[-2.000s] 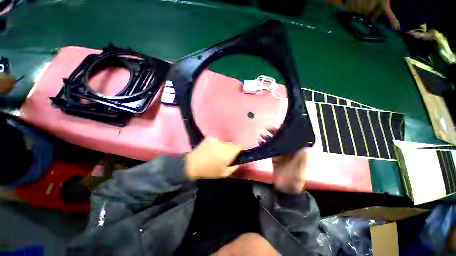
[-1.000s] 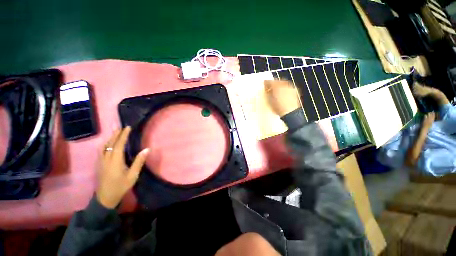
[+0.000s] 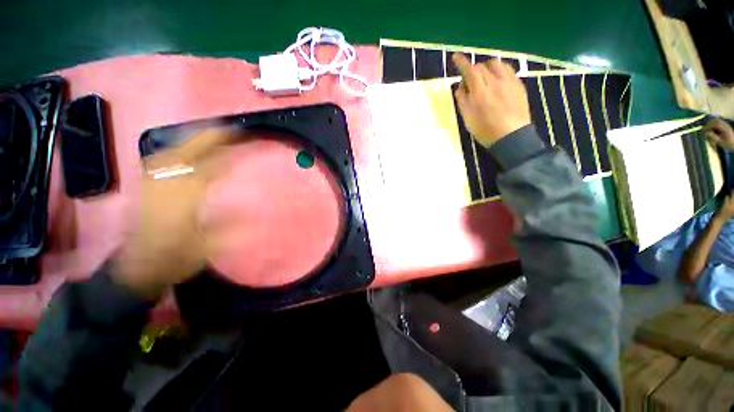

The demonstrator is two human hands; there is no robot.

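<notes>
A square black frame (image 3: 351,233) with a big round opening lies flat on the pink foam sheet (image 3: 451,249). My left hand (image 3: 173,209) is blurred over the frame's left side; whether it holds anything cannot be told. My right hand (image 3: 495,100) is on the sheet of black foam strips (image 3: 563,105), fingertips at its upper left part where the black bands begin. I cannot tell whether its fingers grip a strip. Bare cream liner (image 3: 410,177) lies between the frame and the bands.
A smartphone (image 3: 86,145) lies left of the frame, with black frames (image 3: 28,177) beyond it. A white charger (image 3: 282,74) with coiled cord lies behind. Another strip sheet (image 3: 660,177) is at right, near another person's hand (image 3: 719,133). Cartons (image 3: 684,338) stand lower right.
The frame, first held up by both hands, was laid on the pink foam and still lies there. My left hand now reaches over its left side. My right hand has moved onto the black bands.
</notes>
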